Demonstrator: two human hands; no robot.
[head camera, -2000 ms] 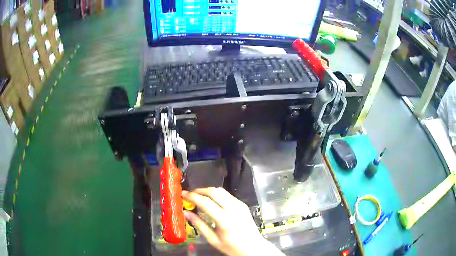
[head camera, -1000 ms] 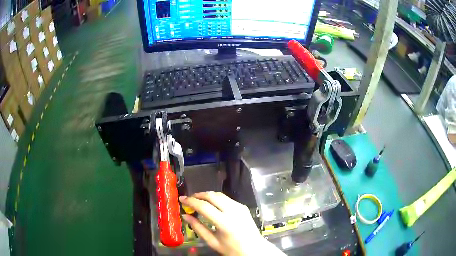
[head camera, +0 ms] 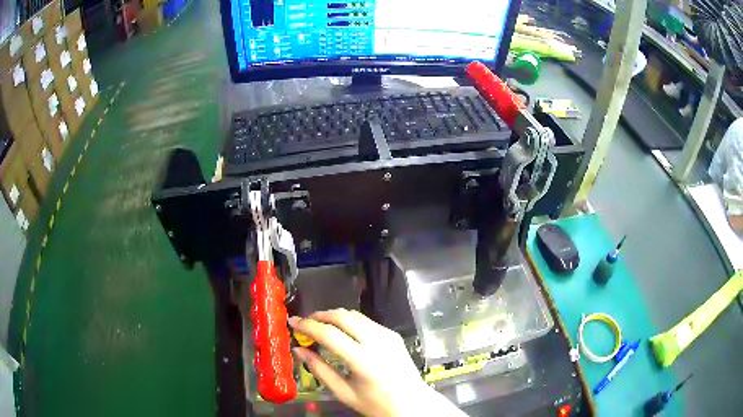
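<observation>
My right hand reaches in from the bottom edge to the left station of the black test fixture. Its thumb and fingers pinch a small yellow-orange handle end, likely of a small adjusting screwdriver. A circuit board lies partly hidden below, behind the hand and the red grip. The left toggle clamp's red grip points down toward me. At the right station the red grip points up and back, and its black post stands on the clear pressure plate over another board. My left hand is not in view.
Behind the fixture are a keyboard and a lit monitor. On the teal mat at right lie a mouse, tape roll, blue pen and two small screwdrivers. A lime-green sleeve lies beyond. Stacked cartons stand far left.
The view has shifted slightly, so the fixture sits a little further left. My right hand keeps its pinch on the yellow-orange handle at the left station. The clamps show no clear movement.
</observation>
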